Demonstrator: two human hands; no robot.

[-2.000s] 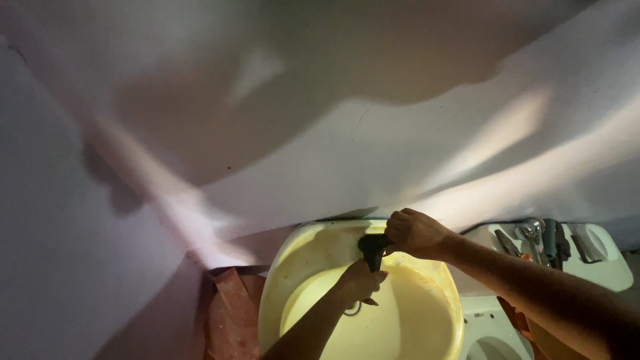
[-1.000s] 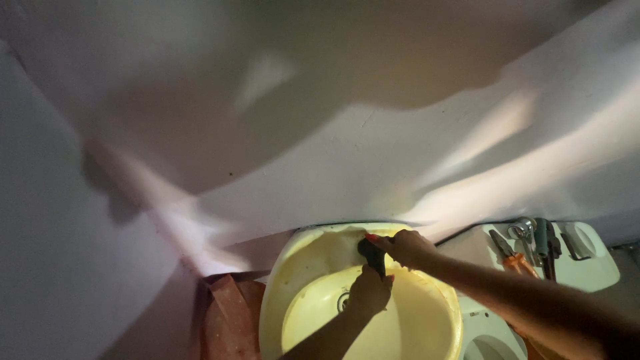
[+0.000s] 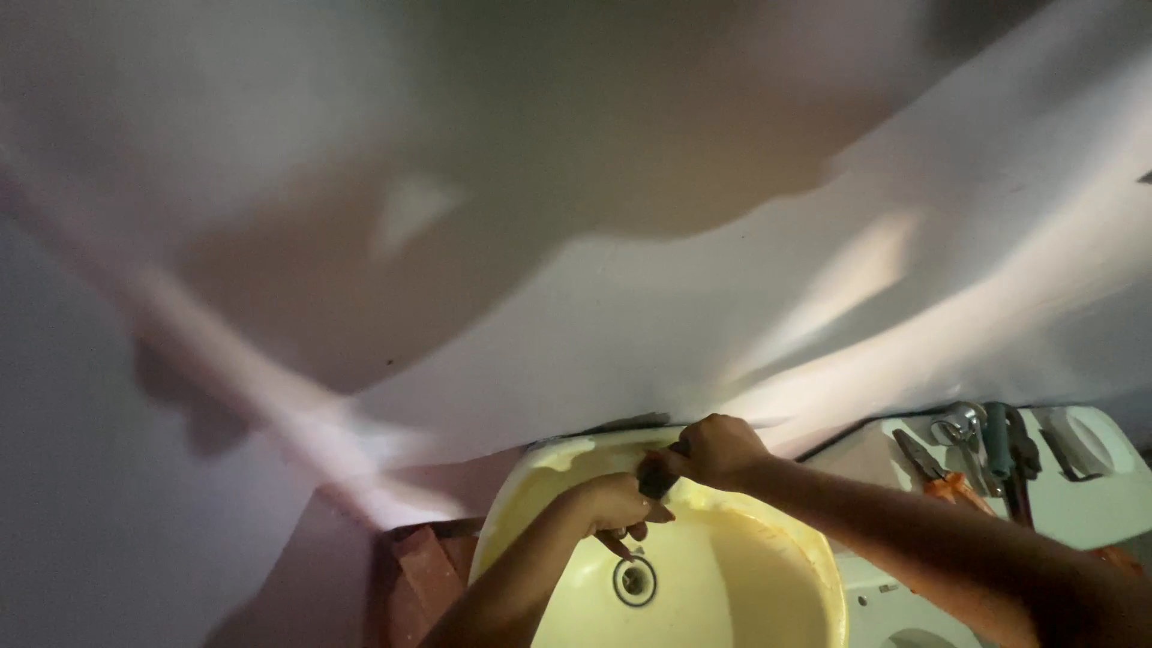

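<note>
Both hands meet at a dark fitting (image 3: pixel 658 477) near the back ledge of a yellow sink (image 3: pixel 670 594). My left hand (image 3: pixel 621 508) is at the fitting's lower left side, thumb and forefinger around it, the other fingers hanging loosely over the bowl. My right hand (image 3: pixel 720 448) is closed on the fitting's upper right part. The hands cover much of it, so its exact kind cannot be told. Below my left fingers lies the round drain hole (image 3: pixel 634 581) with a dark ring.
A second pale basin (image 3: pixel 1071 508) stands at the right. On its ledge lie pliers with orange handles (image 3: pixel 945 477), a metal wrench (image 3: pixel 963 432) and a dark-handled tool (image 3: pixel 997 441). Reddish brick-like pieces (image 3: pixel 427 571) are left of the sink. A wall (image 3: pixel 576 342) rises behind.
My left hand has shifted from below the dark fitting to its left side, and the drain hole now shows plainly. My right hand stays at the fitting's upper right.
</note>
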